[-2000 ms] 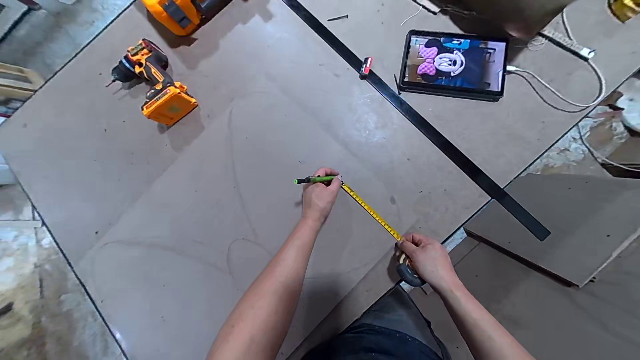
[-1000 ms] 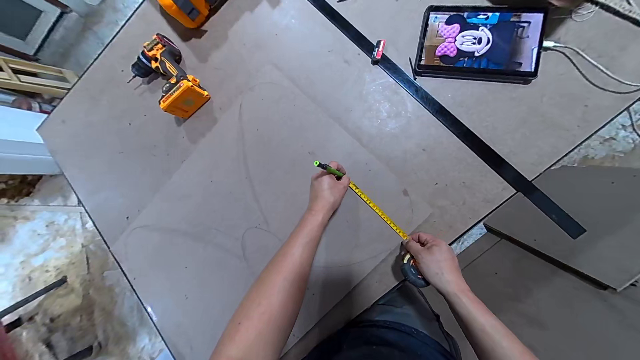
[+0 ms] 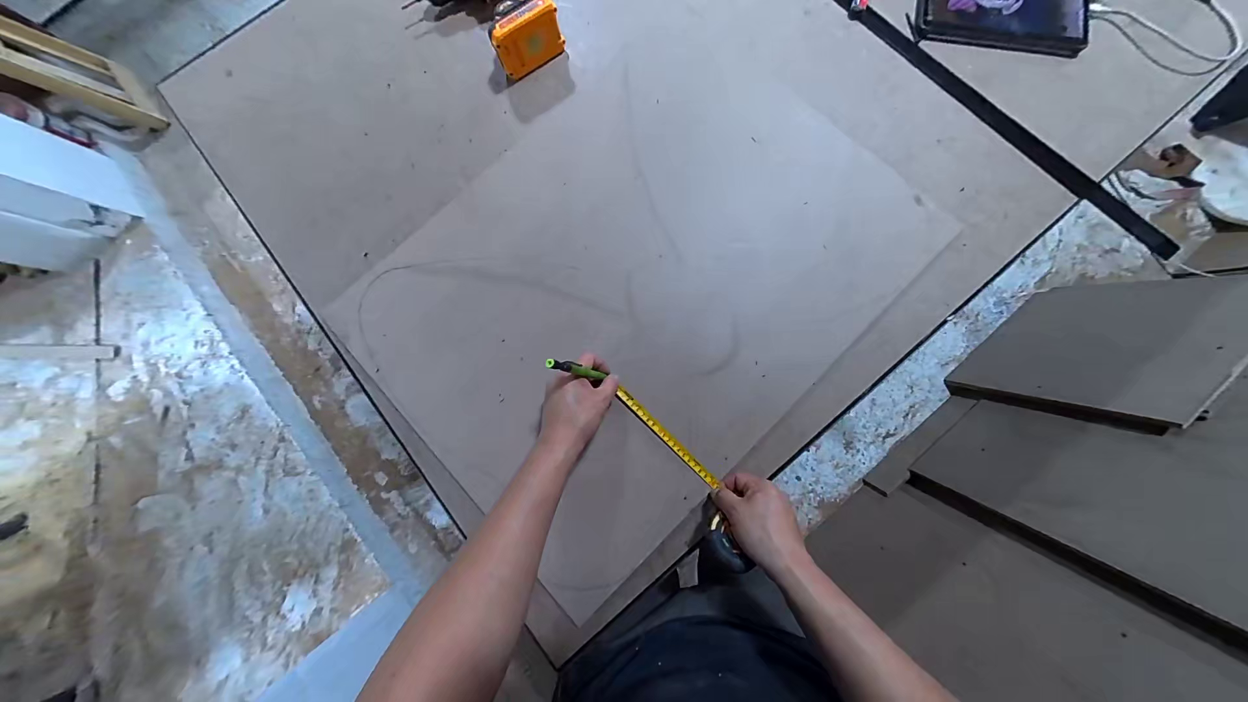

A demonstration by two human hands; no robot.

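A large grey-brown board [image 3: 468,195] lies before me, with faint curved marks and a paler rectangular area. My left hand [image 3: 577,405] rests on it, holding a green and black marker [image 3: 583,371] at the outer end of a yellow tape blade [image 3: 668,441]. The blade runs down and right to my right hand [image 3: 756,512], whose fingers grip it at the board's near right edge. The dark tape measure case [image 3: 723,548] hangs just under those fingers, partly hidden by them.
A black metal straightedge [image 3: 1014,127] crosses the upper right, near a tablet [image 3: 1004,24] with a white cable. An orange drill battery [image 3: 527,39] stands at the top. More boards [image 3: 1102,351] are stacked at right. Rough, stained floor [image 3: 244,478] shows at left.
The view has shifted toward the board's lower left corner. Both hands have moved along the board's near right edge toward that corner, with the marker and the tape still held.
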